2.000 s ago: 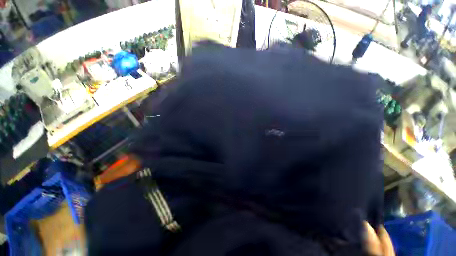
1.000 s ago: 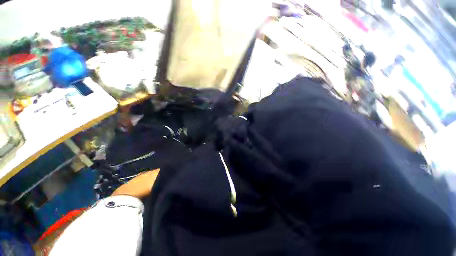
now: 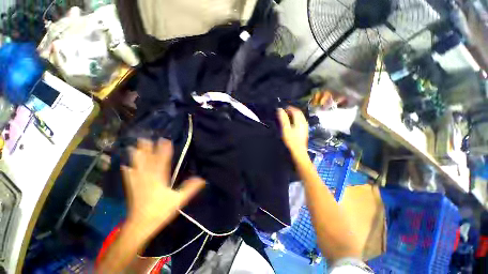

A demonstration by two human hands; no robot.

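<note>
A large heap of dark garments (image 3: 235,160) with thin pale piping lies in front of me, over and beside blue baskets. My left hand (image 3: 152,184) is over the heap's left part, blurred, fingers spread, holding nothing. My right hand (image 3: 293,131) is at the heap's right edge, fingertips against the dark cloth; whether it grips the cloth cannot be told. A white strip (image 3: 230,100) lies across the top of the heap.
A white table (image 3: 53,139) with a yellowish edge and a phone-like dark object is at left. A blue lattice basket (image 3: 417,230), a cardboard piece (image 3: 364,217) and another table (image 3: 398,115) are at right. A black pedestal fan (image 3: 369,13) stands behind. Something red is below my left hand.
The big dark cloth that filled the view has come down onto the heap. Both hands now show over it. The view has shifted, and the fan and right-hand baskets are in sight.
</note>
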